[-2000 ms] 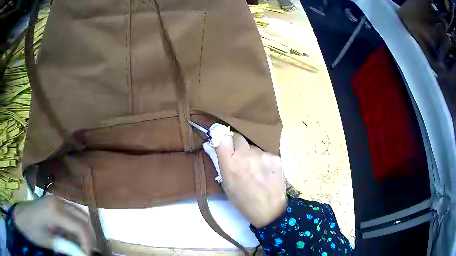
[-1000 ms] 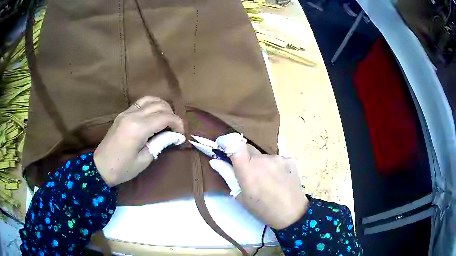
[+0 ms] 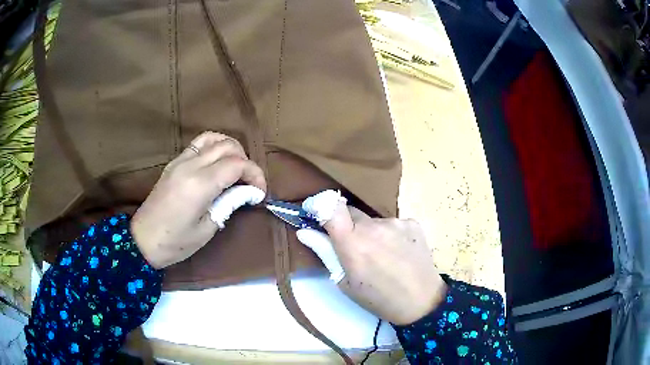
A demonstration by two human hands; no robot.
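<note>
The brown tote bag [image 3: 328, 93] lies flat with its mouth towards me, the redder lining [image 3: 221, 253] showing. A narrow brown strap [image 3: 246, 103] runs down over the mouth, and another strap end [image 3: 303, 314] hangs over the near edge. My right hand [image 3: 374, 260], with white finger cots, holds the small thread snips [image 3: 291, 212], blades pointing left at the strap by the top hem. My left hand [image 3: 196, 192], with a white thumb cot and a ring, pinches the bag's rim right beside the snips' tips. What its fingertips grip is partly hidden; no thread is visible.
Yellow-green strips [image 3: 18, 150] are heaped left of the bag, with more strips [image 3: 410, 57] at the upper right. A white board [image 3: 235, 321] lies under the bag on the pale table [image 3: 456, 199]. A thin dark cord hangs near my right sleeve. A red panel [image 3: 552, 157] is at the right.
My left hand has come up from the lower left corner to the bag's mouth and stayed there. The snips' blades have moved slightly left, closer to the left fingertips.
</note>
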